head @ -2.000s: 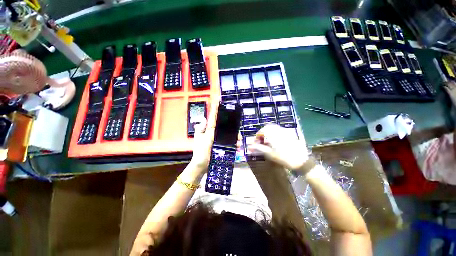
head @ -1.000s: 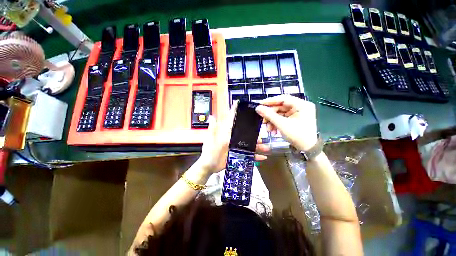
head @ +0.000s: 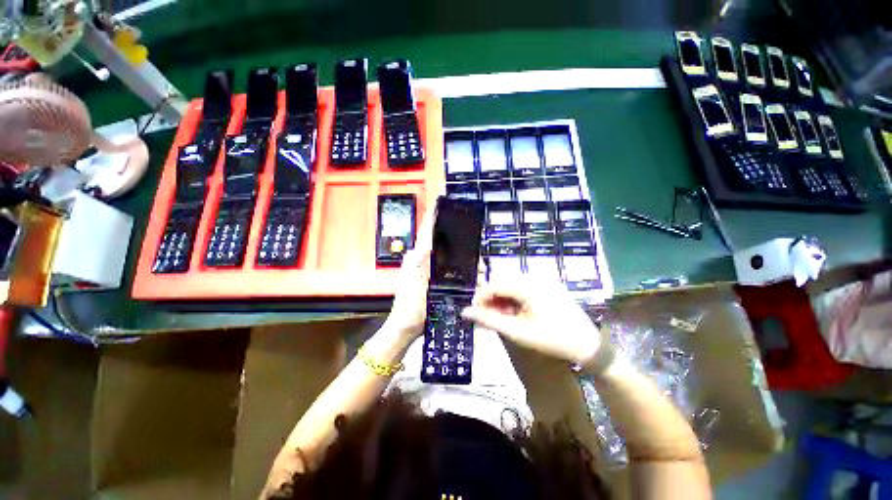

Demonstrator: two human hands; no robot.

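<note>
An open black flip phone [head: 453, 293] is upright above my lap, its dark screen half at the top and number keys below. My left hand [head: 415, 293] holds it from the left side. My right hand [head: 533, 314] is at its right, fingers curled near the top of the keypad; whether they touch it or pinch something thin I cannot tell. The red phone tray [head: 342, 225] holds several open flip phones and one closed flip phone [head: 396, 229]. The lens tray [head: 596, 234] with dark-framed silvery lenses lies right of it, partly behind my right hand.
Tweezers [head: 657, 223] lie right of the lens tray. A black phone tray [head: 724, 186] is at the far right, beyond a small white device [head: 768, 262]. A pink fan [head: 44, 122] and white box [head: 98, 239] stand left. A cardboard box [head: 724, 376] with clear plastic waste is below the bench edge.
My right hand went up to the phone's screen top, and has now moved down beside the keypad. The phone moved right and down, then back slightly left and up.
</note>
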